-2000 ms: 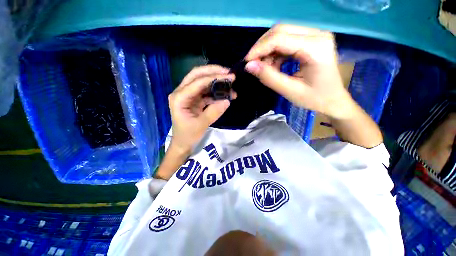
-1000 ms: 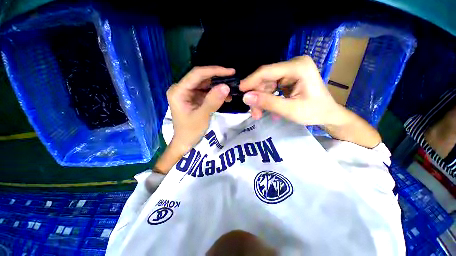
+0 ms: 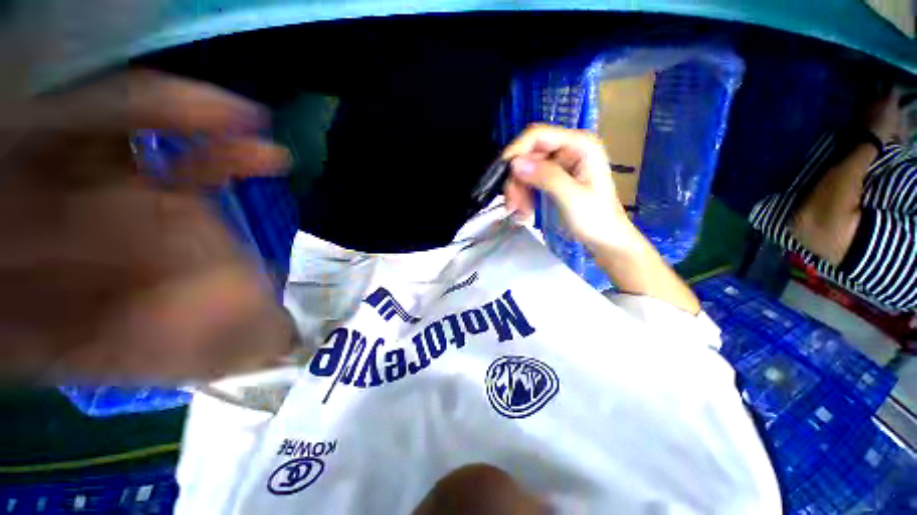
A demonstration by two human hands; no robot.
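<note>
My right hand (image 3: 568, 181) is in front of my shirt, with thumb and fingers closed on a black plastic housing (image 3: 492, 180). The part points down and to the left. Whether a smaller insert sits in it cannot be made out. My left hand (image 3: 151, 231) is large and badly blurred at the left, close to the camera and cut off by the picture's left edge. Its fingers point right. No part can be made out in it.
The teal bench edge (image 3: 483, 12) runs across the top. A film-lined blue crate (image 3: 694, 141) with tan cardboard (image 3: 625, 116) stands below it at right. Another blue crate is mostly hidden behind my left hand. A person in a striped top (image 3: 885, 226) is at far right.
My left hand has left the black part and moved left and nearer the camera. My right hand now holds the part alone. The view has shifted, with more bench edge showing.
</note>
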